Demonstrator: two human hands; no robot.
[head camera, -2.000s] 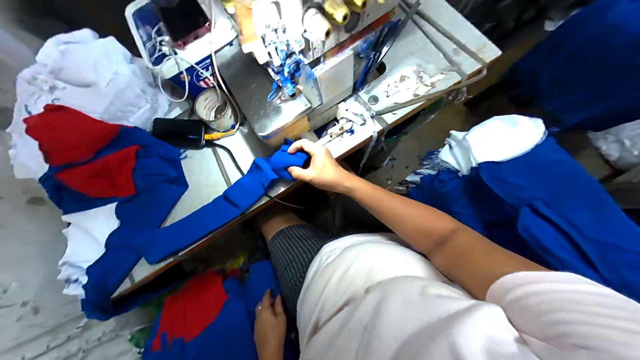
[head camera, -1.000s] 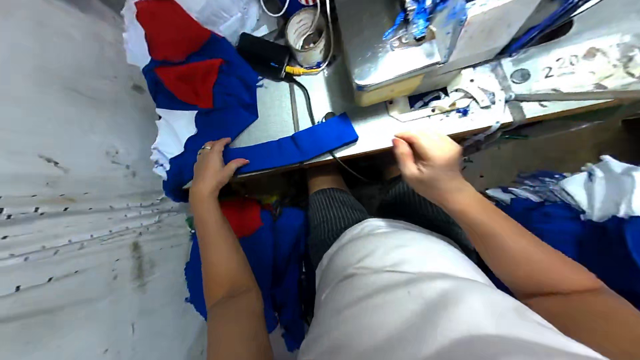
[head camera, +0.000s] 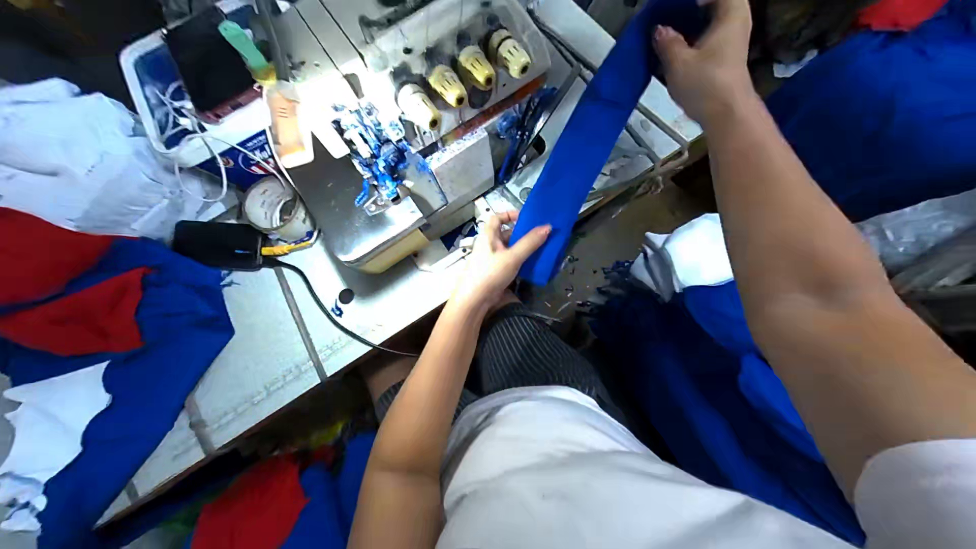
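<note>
A long blue fabric strip (head camera: 583, 145) stretches between my two hands, in front of an industrial sewing machine (head camera: 374, 213). My left hand (head camera: 499, 255) pinches its lower end between thumb and fingers, close to the machine's front edge. At the top right my right hand (head camera: 705, 61) grips the upper end, with its fingertips partly cut off by the frame. Blue thread tangles (head camera: 374, 149) cover the machine's threading area. Cream thread-tension knobs (head camera: 476, 67) line its top.
Blue, red and white fabric pieces (head camera: 175, 313) lie on the table's left. A black adapter (head camera: 217, 245) with a cable, a tape roll (head camera: 276, 207) and a white-rimmed container (head camera: 145, 114) stand near the machine. More blue fabric (head camera: 686, 366) hangs at right.
The blue strip, lying along the table edge a second ago, is now lifted between both hands. My left hand has moved from the fabric pile to the machine. The view has shifted right.
</note>
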